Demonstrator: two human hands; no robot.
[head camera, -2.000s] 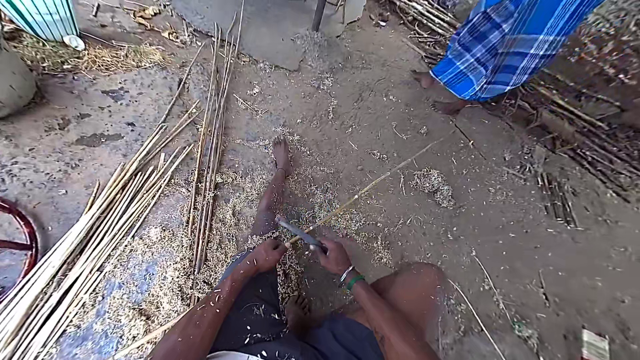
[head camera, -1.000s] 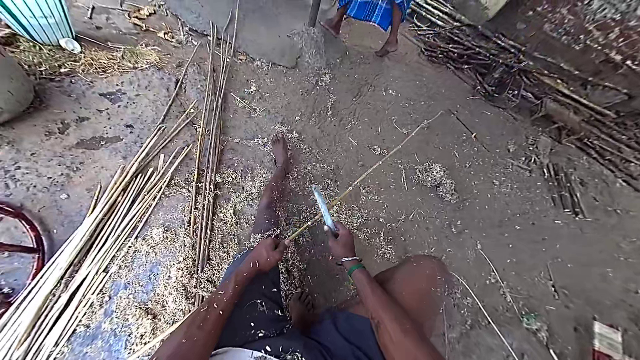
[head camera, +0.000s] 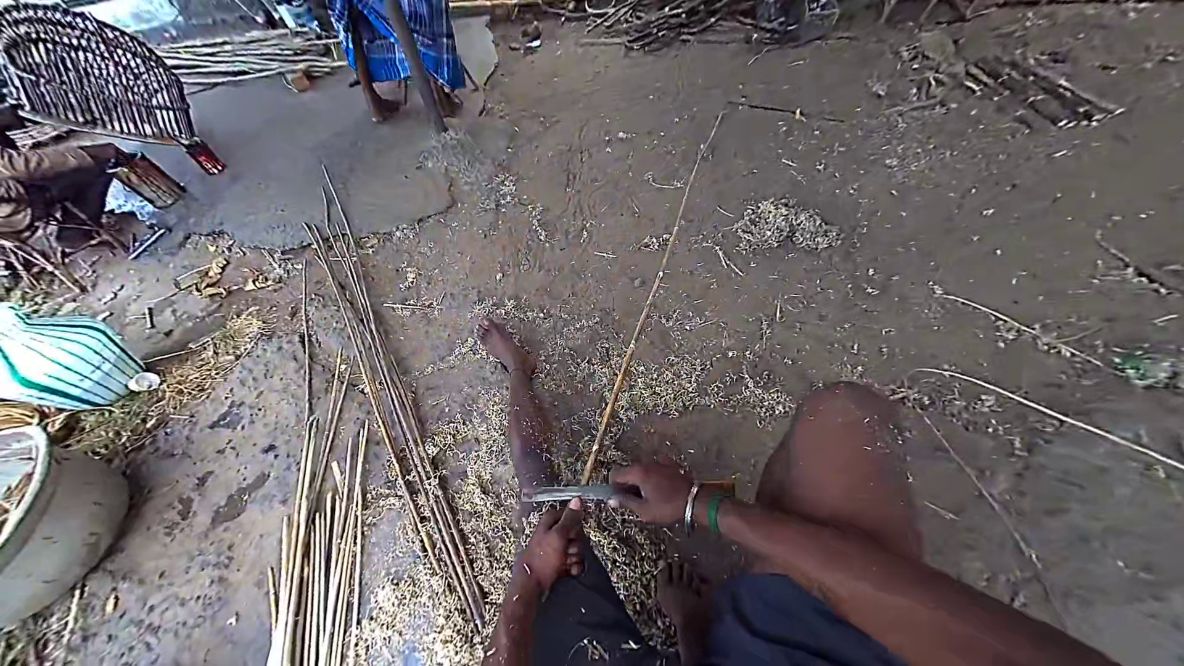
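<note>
A long thin cane or bamboo stick (head camera: 650, 301) runs away from me over the ground, its near part in the grip of my left hand (head camera: 555, 548). My right hand (head camera: 659, 492) is closed on a knife (head camera: 572, 493), whose blade lies across the stick just beyond my left thumb. Pale shavings (head camera: 499, 462) cover the ground and my clothes around my legs. On the left lie a bundle of pale stripped sticks (head camera: 319, 555) and several darker, longer sticks (head camera: 393, 407).
At far left stand a pale tub (head camera: 69, 527) and a striped sack (head camera: 65, 356). A person (head camera: 398, 46) stands beyond a pole (head camera: 416, 65). Near a woven basket (head camera: 92, 74) another person's arm (head camera: 55, 166) shows. Branches (head camera: 666, 18) lie at the top; shavings form a small heap (head camera: 786, 225).
The view has swung left, bringing the woven basket in. The knife, pointing up and forward one second ago beside the stick, now lies crosswise over it near my left hand.
</note>
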